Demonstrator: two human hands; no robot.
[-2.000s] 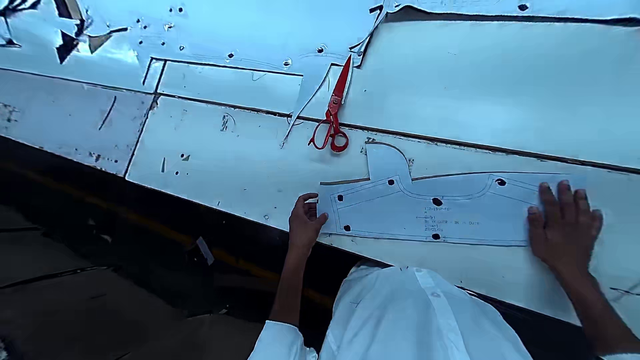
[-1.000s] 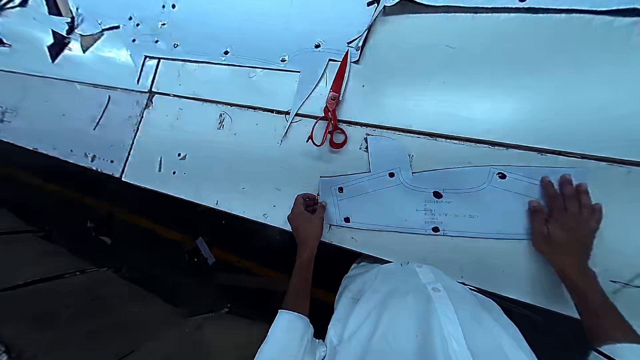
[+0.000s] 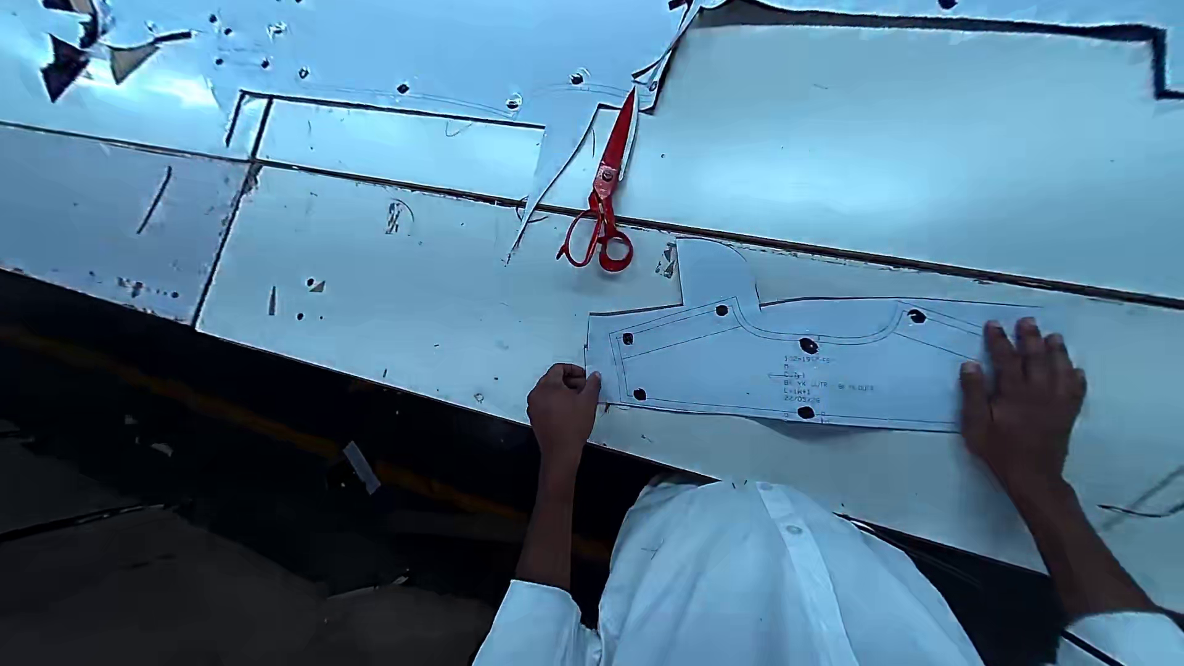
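A cut paper pattern piece with drawn lines, dark spots and some writing lies on the white table close to my body. My left hand pinches its lower left corner between thumb and fingers. Spread flat, my right hand rests on the pattern's right end, fingers apart. Red-handled scissors lie beyond the pattern, blades pointing away from me and nearly closed, untouched by either hand.
A large paper sheet with dark spots and cut edges covers the table's far left part. Dark scraps lie on it at upper left. The table's front edge slants down to the right. Seams cross the tabletop.
My left hand has shifted slightly at the pattern's left end, its fingers now curled at the lower corner. My right hand stays at the other end; the scissors have not moved.
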